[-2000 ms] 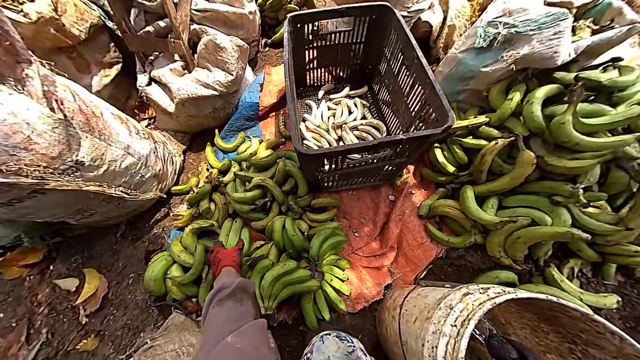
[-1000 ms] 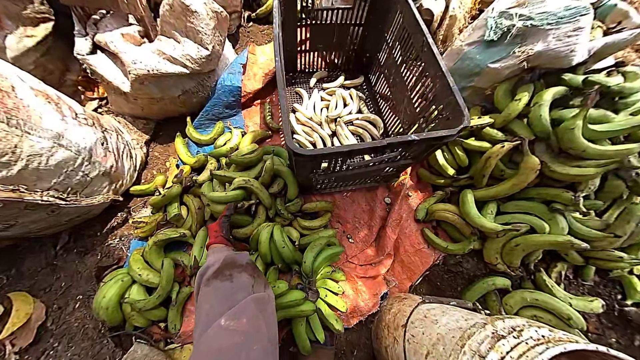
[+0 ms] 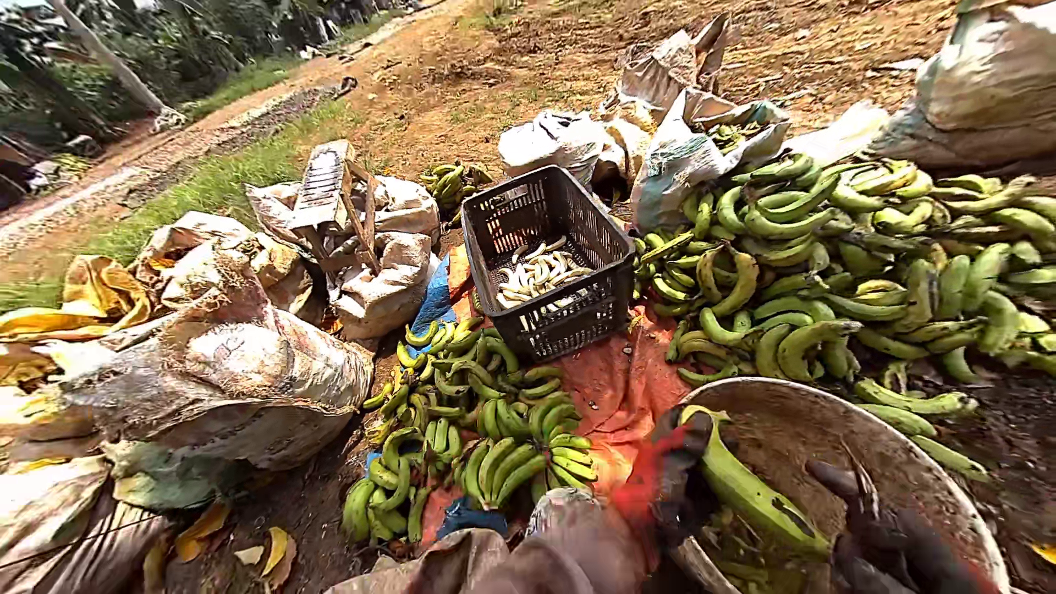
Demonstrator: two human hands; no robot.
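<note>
My left hand [image 3: 672,474], in a red and dark glove, grips the upper end of a green plantain [image 3: 763,491] over a large round tub [image 3: 916,450]. My right hand [image 3: 895,536], in a dark glove, is beside the plantain's lower end, fingers bent around a thin pointed thing, perhaps a knife blade; blur hides what it is. Green peels [image 3: 734,553] lie inside the tub. Bunches of green plantains [image 3: 503,417] lie just left of my left hand, on an orange sheet [image 3: 623,388]. A black plastic crate [image 3: 569,326] beyond them contains pale peeled plantains [image 3: 540,276].
A big heap of green plantains [image 3: 874,289] spreads along the right. Full woven sacks [image 3: 247,371] stand at the left, and more sacks [image 3: 676,161] stand behind the crate. A small wooden stool [image 3: 326,186] rests among sacks at the back left.
My left hand has moved from the plantain bunches to above the tub, where it now holds a plantain. My right hand has come into view. The view has tilted up and widened.
</note>
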